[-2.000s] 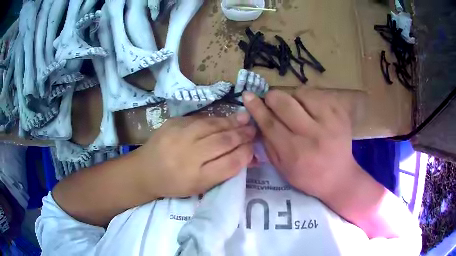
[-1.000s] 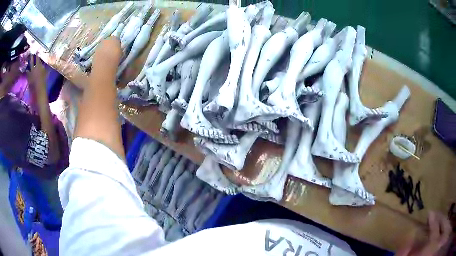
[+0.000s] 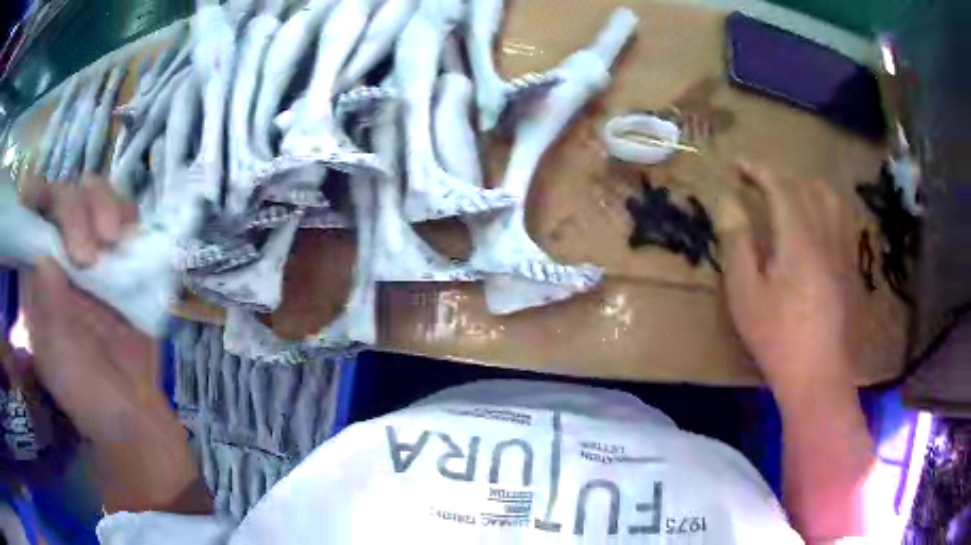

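My left hand (image 3: 91, 309), blurred, is at the far left and holds a pale moulded leg with foot (image 3: 122, 282). My right hand (image 3: 783, 266) rests over the cardboard-covered table, just right of the small black strap pieces (image 3: 673, 221); its fingers are partly blurred, and whether they touch a strap cannot be told. Many pale legs (image 3: 319, 117) lie in a heap across the left and middle of the table. A white dish (image 3: 639, 138) with a thin stick across it stands above the straps.
A dark flat phone (image 3: 804, 75) lies at the back right. More black pieces (image 3: 889, 229) lie at the right edge beside a dark box-like surface (image 3: 950, 266). A crate of legs (image 3: 250, 415) is below the table's left front. A green surface lies behind the table.
Both hands were together at a foot and strap two seconds ago. The left hand then reached over the left end of the table, and now holds a leg nearer. The right hand has moved up beside the straps.
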